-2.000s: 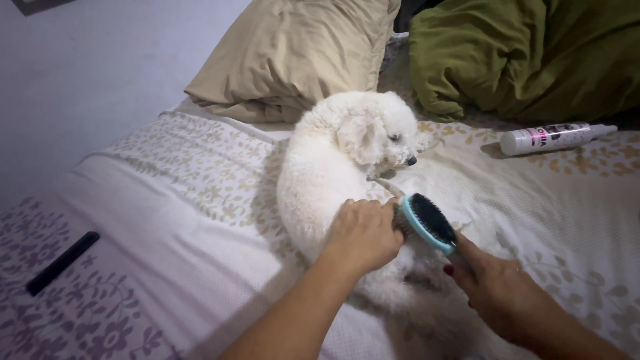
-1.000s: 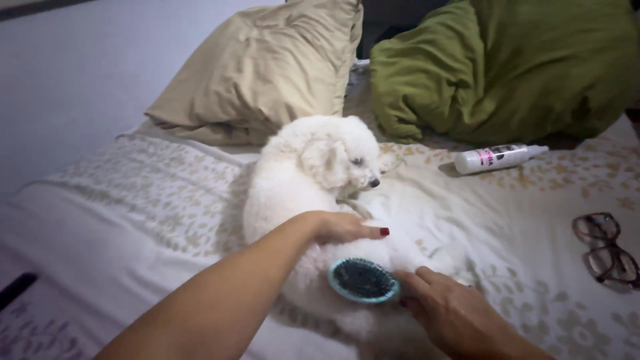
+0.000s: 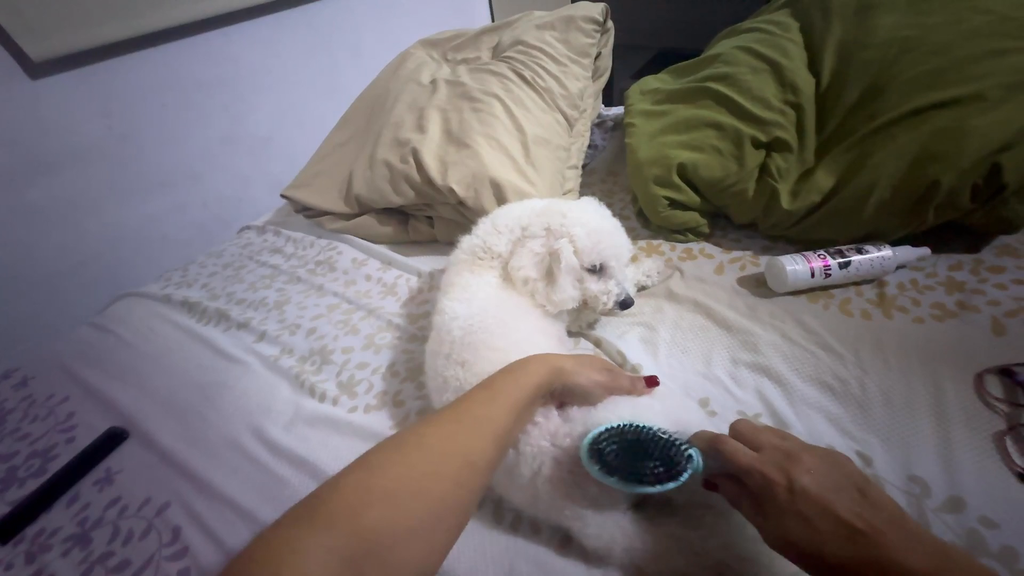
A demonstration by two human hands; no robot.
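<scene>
A white curly-coated dog (image 3: pixel 480 328) lies curled on the bed, its head turned to the right. My left hand (image 3: pixel 588 379) rests on the dog's hindquarters; the fingers are partly hidden in or behind the fur, so their grip cannot be told. My right hand (image 3: pixel 788 480) holds a teal-rimmed hairbrush (image 3: pixel 642 457) by its handle. The brush's dark bristles face up toward the camera, and its head is over the dog's rear, just below my left hand.
A beige pillow (image 3: pixel 472 120) and a green pillow (image 3: pixel 824 120) lie behind the dog. A white spray bottle (image 3: pixel 836 267) lies on its side at the right. Eyeglasses (image 3: pixel 1010 408) are at the right edge, and a black narrow object (image 3: pixel 62 484) lies at the left.
Two seconds ago the brush head was tilted up beside my left hand; now it lies flatter and lower over the dog's rear. My right hand still holds it.
</scene>
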